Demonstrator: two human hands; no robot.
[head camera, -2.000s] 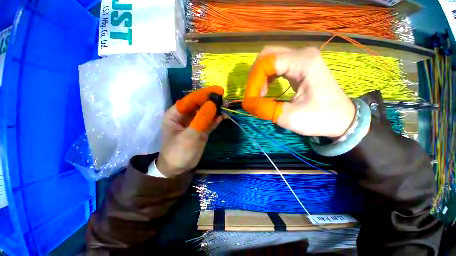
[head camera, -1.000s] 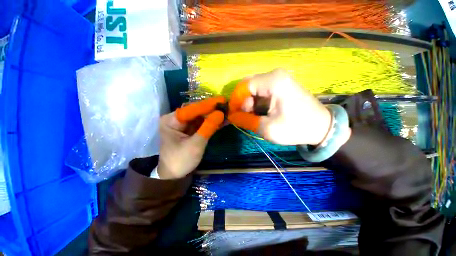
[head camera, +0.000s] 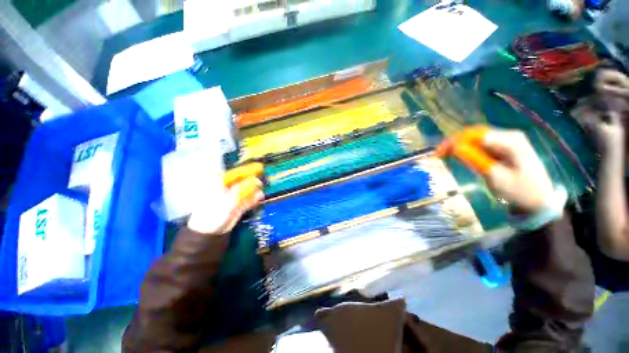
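Observation:
My left hand (head camera: 224, 202), with orange finger cots, is at the left ends of the wire trays. Its thumb and forefinger are close together; blur hides whether anything is between them. My right hand (head camera: 514, 165) is beyond the right end of the blue wires (head camera: 352, 203), its orange-covered fingertips close together pointing left. I cannot tell whether it holds anything. Green wires (head camera: 345, 162), yellow wires (head camera: 324, 127), orange wires (head camera: 310, 100) and white wires (head camera: 365, 255) lie in their trays. The black housing is not discernible.
A blue bin (head camera: 131, 255) with white JST boxes (head camera: 52, 241) is at left. A JST carton (head camera: 203, 120) and whitish plastic bag (head camera: 186, 183) stand beside the trays. Loose wire bundles (head camera: 452, 107) lie upper right. Another person's arm (head camera: 612, 186) is at the right edge.
The view has pulled back and tilted, showing more bench. My hands, together at the black housing one second ago, are now wide apart, the right one moved far right.

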